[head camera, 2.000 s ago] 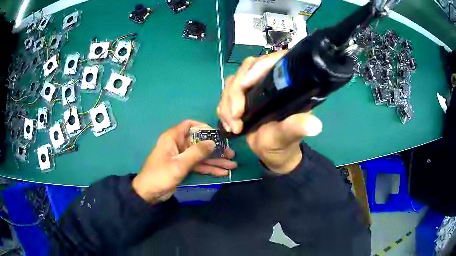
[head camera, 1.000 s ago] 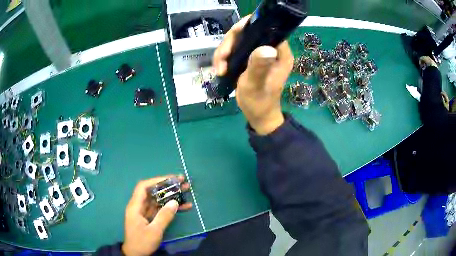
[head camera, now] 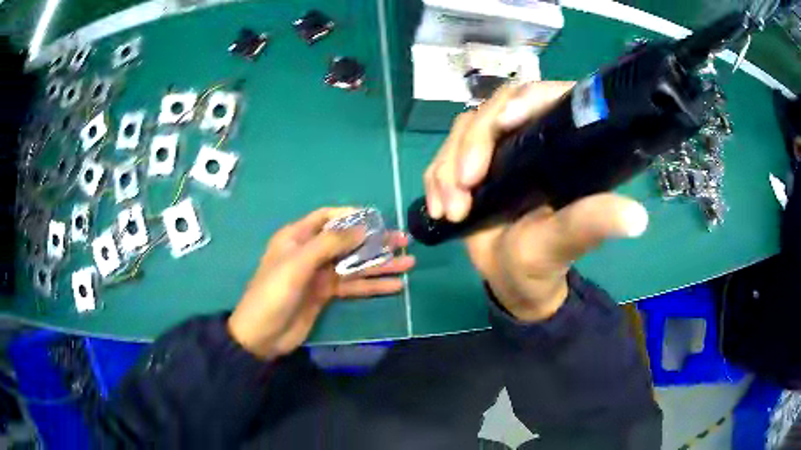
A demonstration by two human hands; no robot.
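My left hand holds a small clear and silvery module above the green bench, beside the white dividing line. Its details are blurred. My right hand is closed around the thick black electric screwdriver with a blue-white label. The driver lies slanted, its lower end just right of the module and apart from it; the tip itself cannot be made out. Metal hanging hardware shows at its top end.
Clear housings with white faces are spread at left. Black inserts lie at top centre-left. The screw feeder stands at top centre. Finished modules are piled at right, partly behind the driver. A blue stool stands on the floor at right.
Since a second ago, my right hand and the driver have moved from the screw feeder down beside my left hand. The view has shifted. The module in my left hand now shows a different, clear side.
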